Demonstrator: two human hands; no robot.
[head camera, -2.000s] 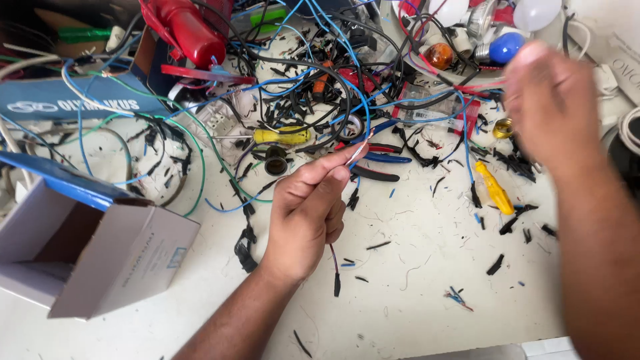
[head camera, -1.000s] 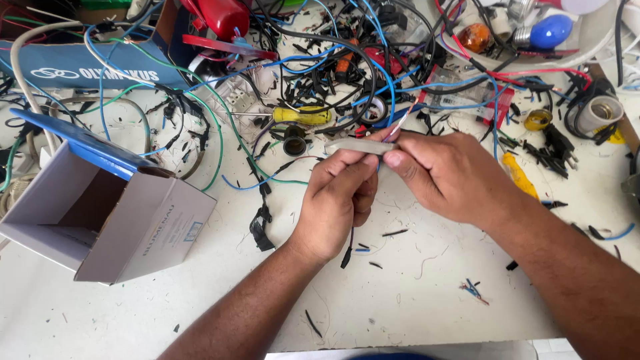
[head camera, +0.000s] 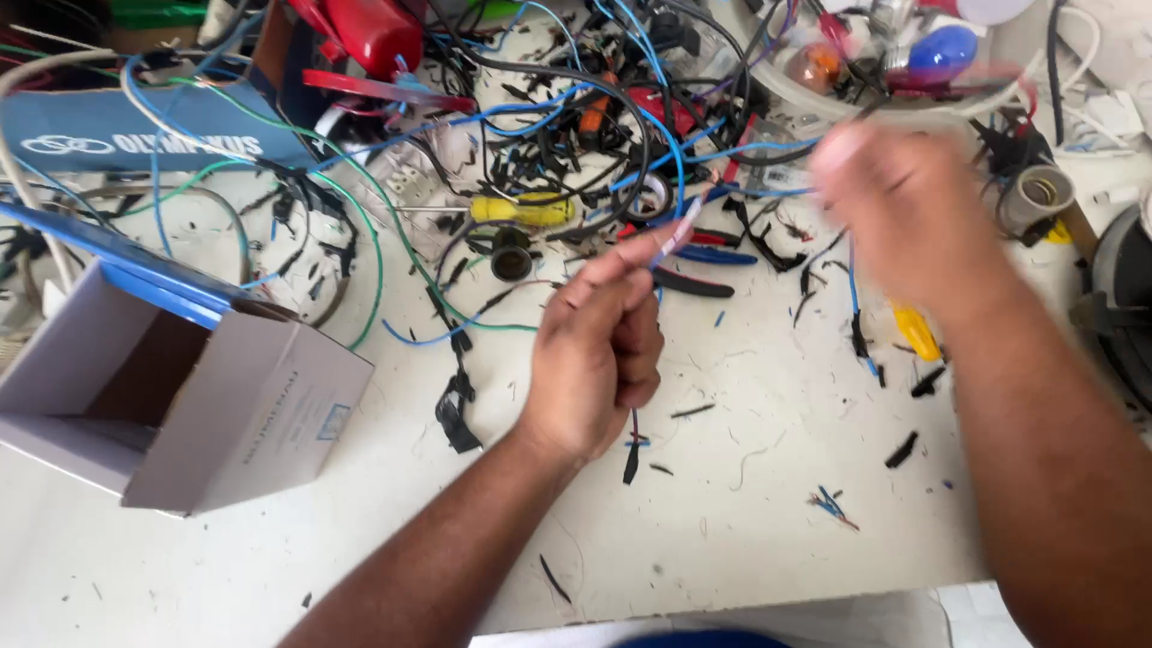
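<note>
My left hand (head camera: 598, 351) pinches a thin electrical wire (head camera: 679, 234) between thumb and forefinger. The wire's upper end points up and right with bare strands; a dark, taped end (head camera: 632, 461) hangs below the hand. My right hand (head camera: 900, 207) is raised to the right, blurred by motion, and whether it holds anything cannot be told. Beyond the left fingertips lie pliers with blue handles (head camera: 715, 255) and a roll of tape (head camera: 650, 196). A screwdriver with a yellow handle (head camera: 522, 210) and a black lamp socket (head camera: 511, 256) lie left of them.
An open cardboard box (head camera: 243, 405) stands at the left, with a blue shoebox (head camera: 135, 130) behind it. Tangled cables and tape scraps cover the back. A plastic tub (head camera: 783, 85) of bulbs stands at back right, near a pale lamp socket (head camera: 1039, 198) and a yellow-handled tool (head camera: 916, 331).
One second ago both hands met at the wire, with a pale flat piece between the fingers. My right hand has since moved away to the right; my left still pinches the wire.
</note>
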